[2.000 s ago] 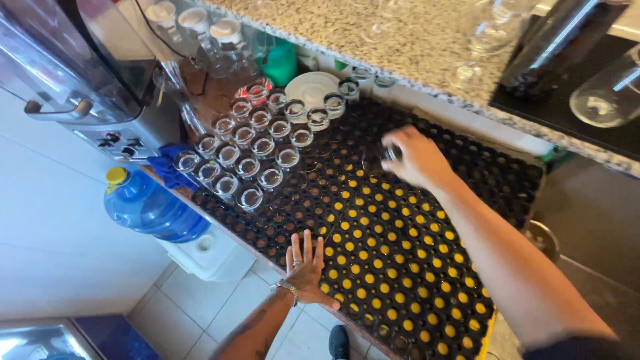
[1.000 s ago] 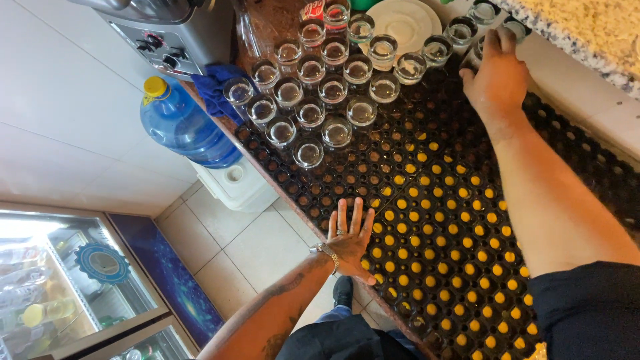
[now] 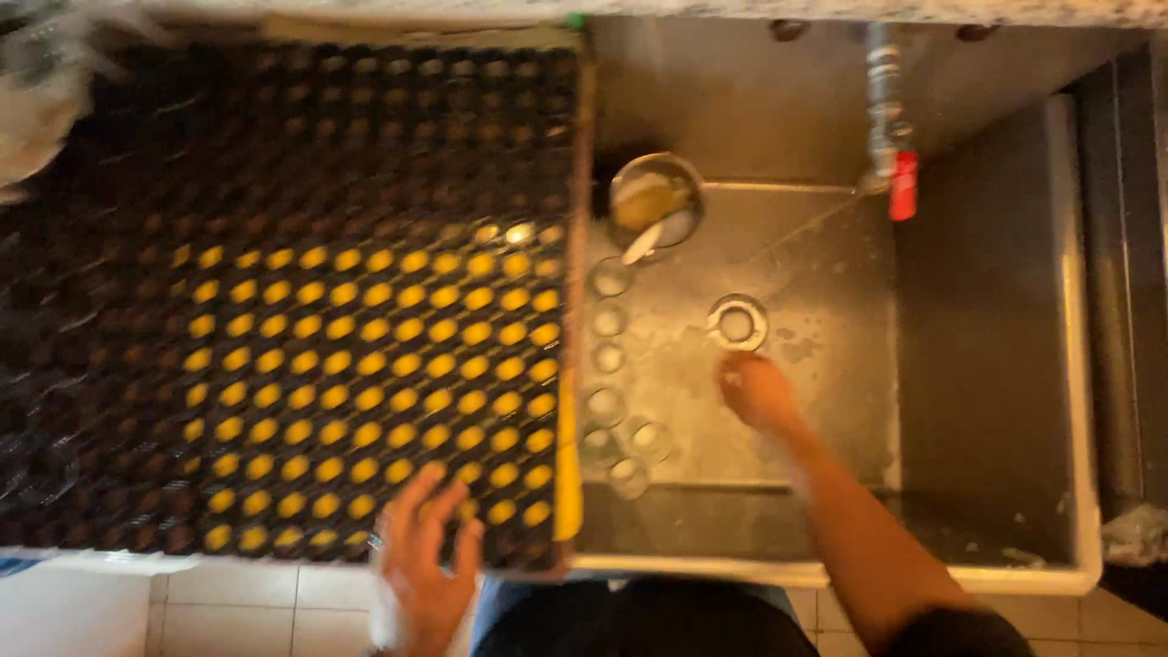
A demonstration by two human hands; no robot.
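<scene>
My left hand (image 3: 429,547) lies with spread fingers on the front edge of a black rubber mat with round holes (image 3: 119,365), through which yellow shows. My right hand (image 3: 759,392) is down inside a stainless steel sink (image 3: 821,438), close to the round drain (image 3: 737,323); its fingers are blurred, and whether they hold anything is unclear. Several clear glasses (image 3: 607,406) stand along the sink's left side. Behind them a metal pot (image 3: 657,196) holds something yellowish and a white-ended utensil (image 3: 643,245).
A metal pipe with a red lever (image 3: 902,185) comes down at the back of the sink. A granite ledge (image 3: 730,13) runs along the top. The sink's raised rim (image 3: 1079,365) bounds the right side. A pale blurred object lies at the upper left.
The view has swung right to the sink. My right hand has gone from the glasses at the back of the mat into the sink. My left hand still rests on the mat's front edge.
</scene>
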